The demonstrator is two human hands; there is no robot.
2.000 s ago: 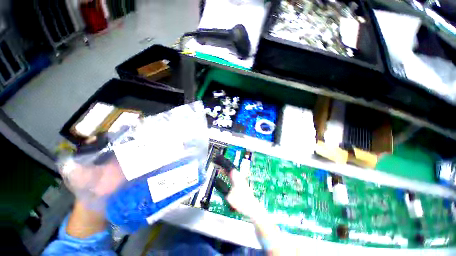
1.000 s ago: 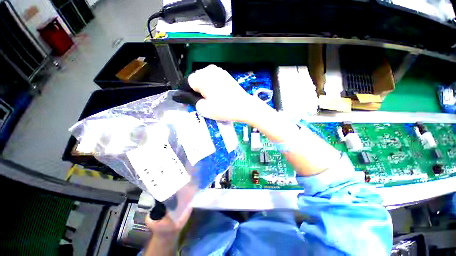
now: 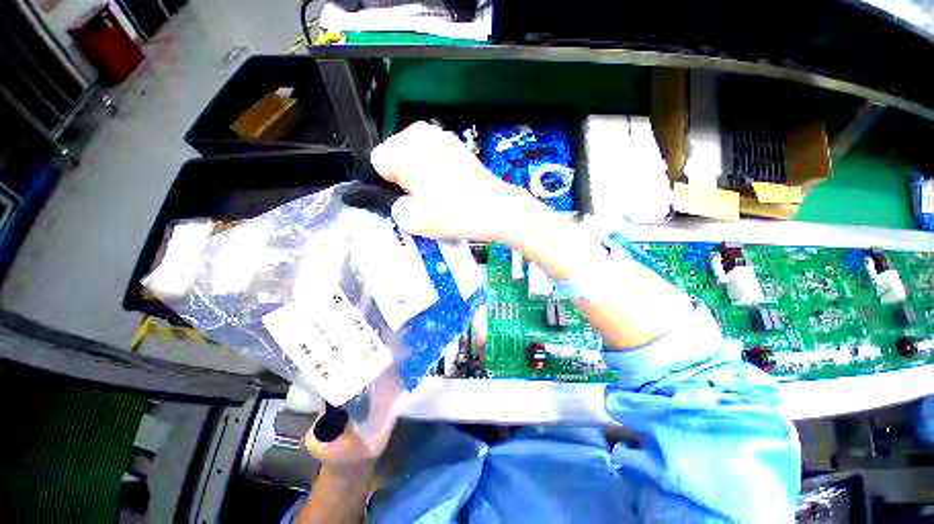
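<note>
A clear plastic bag (image 3: 241,261) with white labels hangs tilted between my two hands, blue components (image 3: 438,322) bunched at its right side. My right hand (image 3: 440,189), with black finger cots, reaches across from the right and grips the bag's upper edge. My left hand (image 3: 350,440), low at the centre left, holds the bag's bottom corner; a black cot covers one fingertip. Part of that hand is hidden behind the bag. Green circuit boards (image 3: 655,333) lie in a row on the line to the right, partly covered by my right forearm.
On the green shelf are blue parts (image 3: 527,154) with a whitish ring (image 3: 551,181), white trays (image 3: 625,169) and an open cardboard box (image 3: 707,202). Black bins (image 3: 256,169) stand at the left. A metal shelf post (image 3: 350,107) rises behind the bag. A white rail (image 3: 512,401) runs along the front.
Since two seconds ago, my right hand has moved from over the boards onto the bag's upper edge, and my left hand has moved down to its bottom. Over the last second both have barely moved.
</note>
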